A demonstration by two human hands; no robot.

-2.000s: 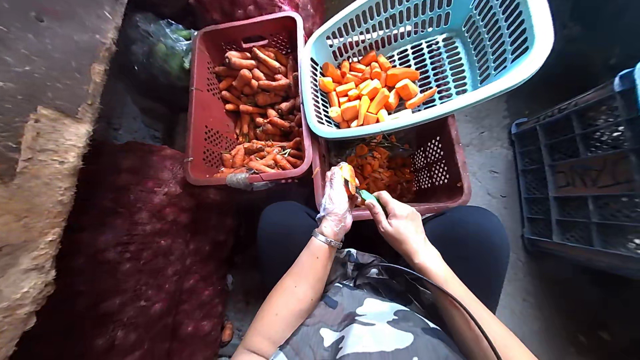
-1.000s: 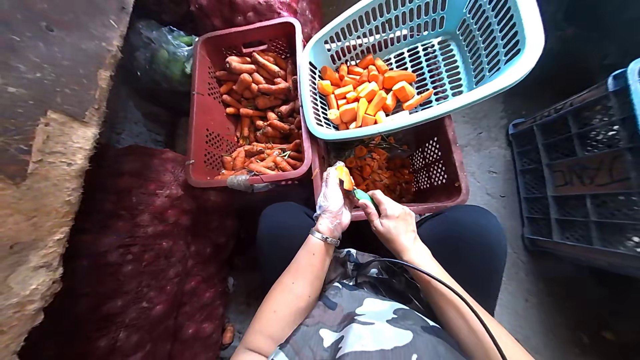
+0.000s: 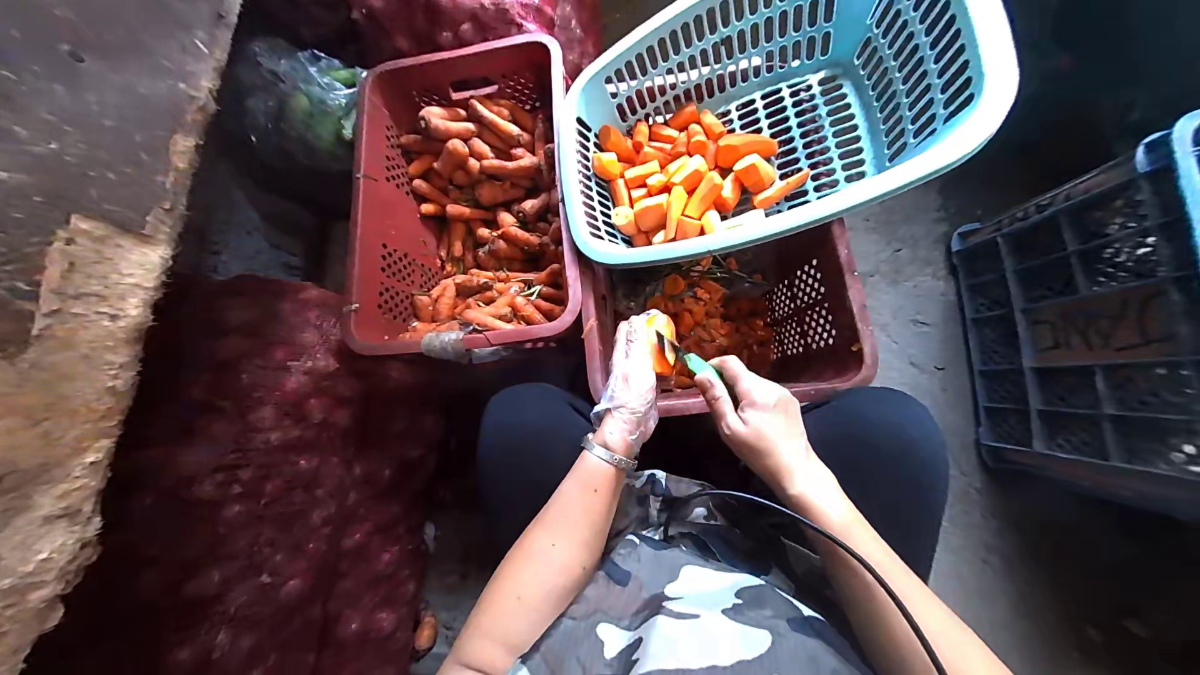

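Note:
My left hand (image 3: pixel 630 380), in a clear plastic glove, grips a piece of carrot (image 3: pixel 662 345) upright above the lower red crate. A peeler or knife with a green handle (image 3: pixel 700 367) is in my right hand (image 3: pixel 757 412), its dark end against the carrot. Below both hands, the red crate (image 3: pixel 848 361) holds orange peelings and offcuts (image 3: pixel 717 323). The light-blue basket (image 3: pixel 797 220) rests over that crate's far side, with peeled, cut carrots (image 3: pixel 689 183) at its left end. Unpeeled carrots (image 3: pixel 487 206) fill much of another red crate (image 3: pixel 370 206) at the left.
Red mesh sacks (image 3: pixel 272 450) lie at the left, beside a rough-edged wooden board (image 3: pixel 84 309). A plastic bag with green produce (image 3: pixel 305 108) is behind them. On the right, a black plastic crate (image 3: pixel 1078 347) stands on the concrete floor (image 3: pixel 900 262).
Both hands stay over the lower red crate. The tool and the held carrot have shifted slightly against each other.

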